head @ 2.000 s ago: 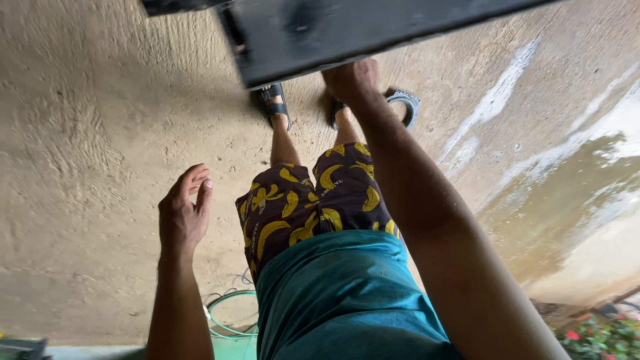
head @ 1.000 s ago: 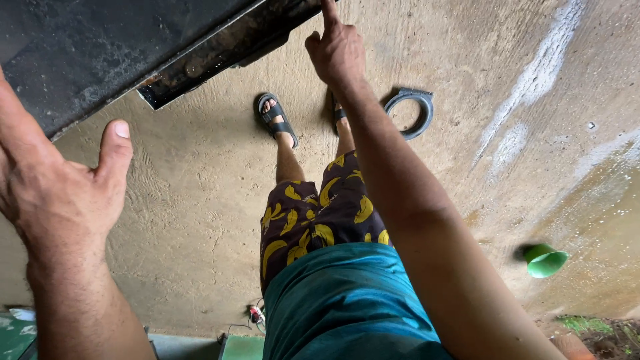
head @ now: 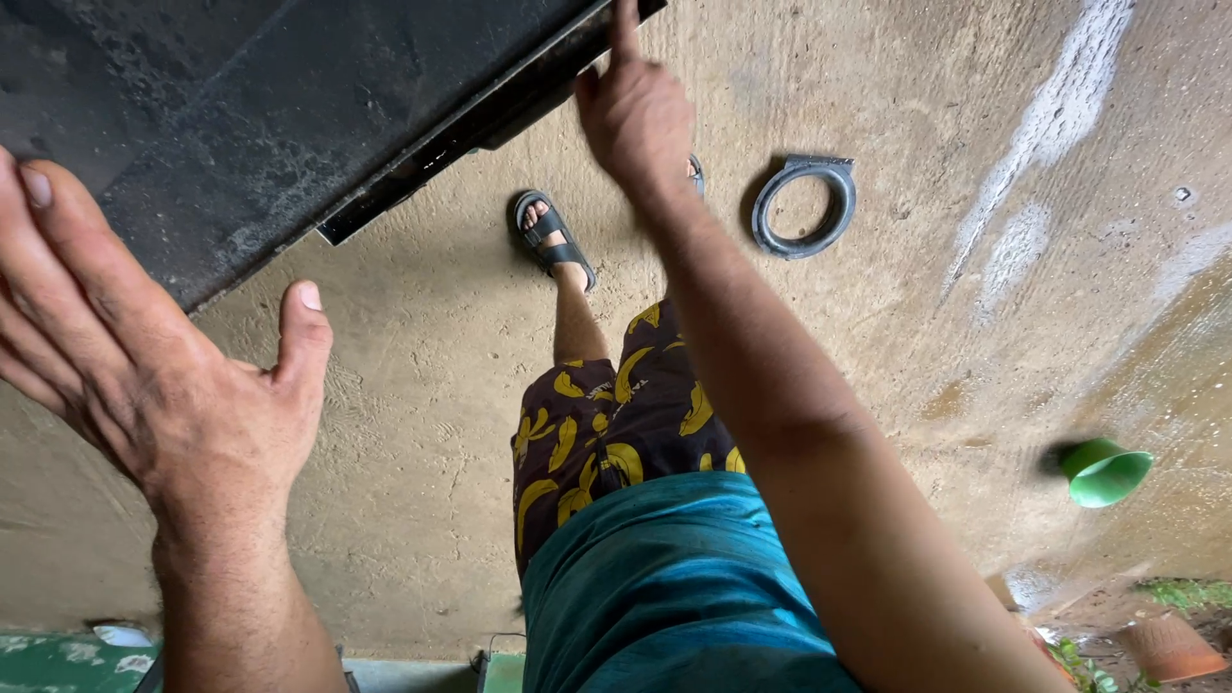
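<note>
A large flat black panel with a scuffed face and a raised lip along one edge fills the upper left. My left hand is spread with its thumb apart, over the panel's lower left edge; whether the palm touches it cannot be told. At the panel's upper right end, my right hand has one finger stretched along the lip and the others curled. Whether those curled fingers grip the edge is hidden.
My sandalled foot stands on the concrete floor below the panel. A black ring-shaped part lies right of my right forearm. Farther right are a green plastic container and a terracotta pot near plants.
The panel, at the top near my right hand two seconds ago, now covers the upper left. My left hand has moved from beside my legs up to the panel's edge.
</note>
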